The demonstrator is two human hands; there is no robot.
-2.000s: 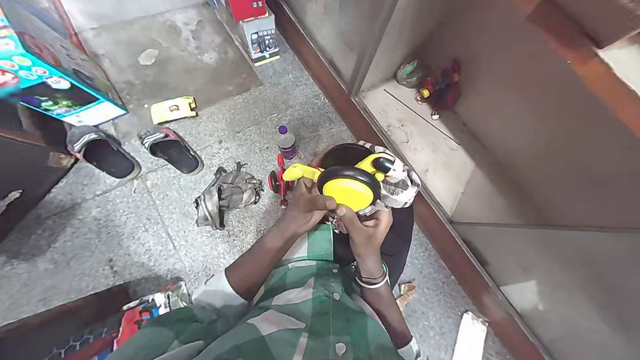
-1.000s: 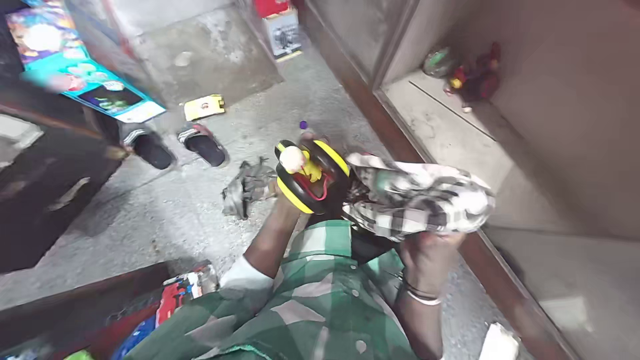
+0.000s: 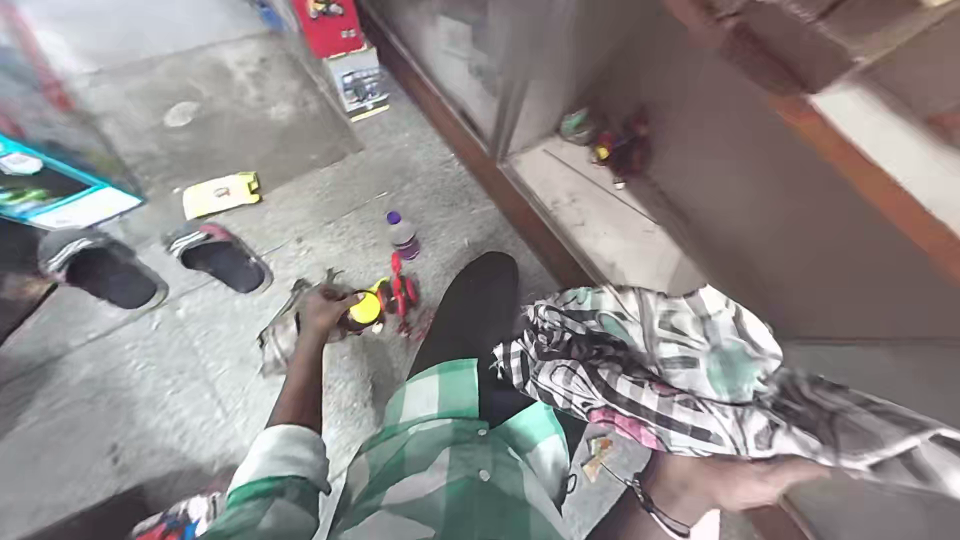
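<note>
My left hand (image 3: 324, 311) grips a small yellow-and-black wheeled toy (image 3: 365, 308) low over the floor, left of my knee. Touching or close beside that toy is a red wheeled toy (image 3: 402, 294). A crumpled grey cloth (image 3: 279, 337) lies under and beside my left wrist. My right hand (image 3: 772, 480), at the lower right, is partly hidden by a black-and-white checked cloth (image 3: 645, 375) with green and pink patches. The cloth spreads from my knee to the right edge, held at its right part; my fingers are mostly covered.
A small bottle with a purple cap (image 3: 405, 238) stands beyond the red toy. Two slippers (image 3: 225, 259) and a yellow flat piece (image 3: 221, 196) lie at left. Boxes (image 3: 360, 84) stand at the top. A cabinet with a ledge (image 3: 600, 217) holding small toys runs along the right.
The yellow-and-black toy has gone from over my lap down to the left, near the red toy. My right hand has moved right, and the checked cloth is now spread out further.
</note>
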